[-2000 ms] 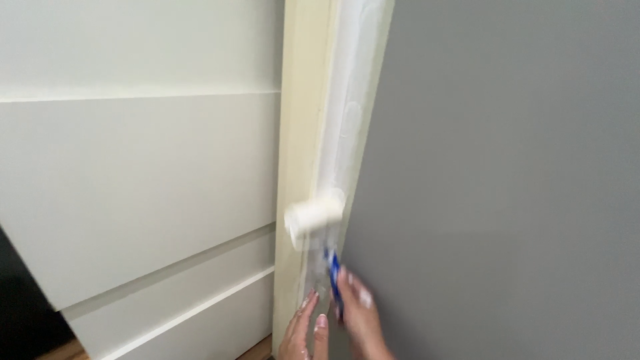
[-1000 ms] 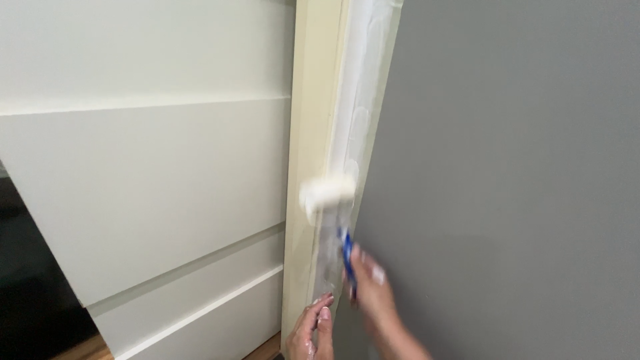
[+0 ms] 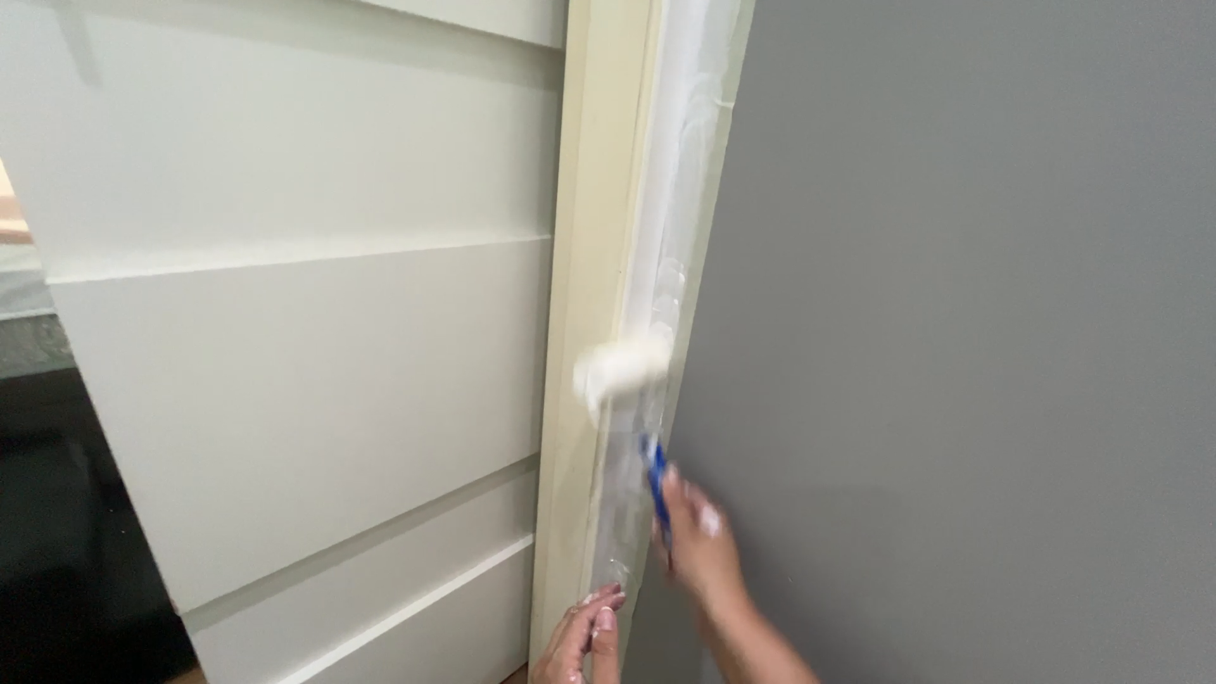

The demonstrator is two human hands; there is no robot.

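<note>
My right hand (image 3: pixel 701 537) is closed around the blue handle (image 3: pixel 657 480) of a small paint roller, and white paint marks its skin. The blurred white roller sleeve (image 3: pixel 625 366) lies against the door frame, over the border between its cream part (image 3: pixel 591 237) and a strip coated with wet white paint (image 3: pixel 670 275). Below the roller, my left hand (image 3: pixel 581 636) is near the lower strip, fingers raised and paint on the tips; whether it touches the frame or holds something small cannot be told.
A white panelled door (image 3: pixel 313 380) stands left of the frame. On the right is a grey wall (image 3: pixel 950 332), with a pale edge band between it and the painted strip. A dark area (image 3: pixel 76 532) shows beyond the door at lower left.
The roller has kept moving along the frame in my right hand, blurred in every frame. The view has shifted, showing more beyond the door's left edge. My left hand has stayed low by the frame.
</note>
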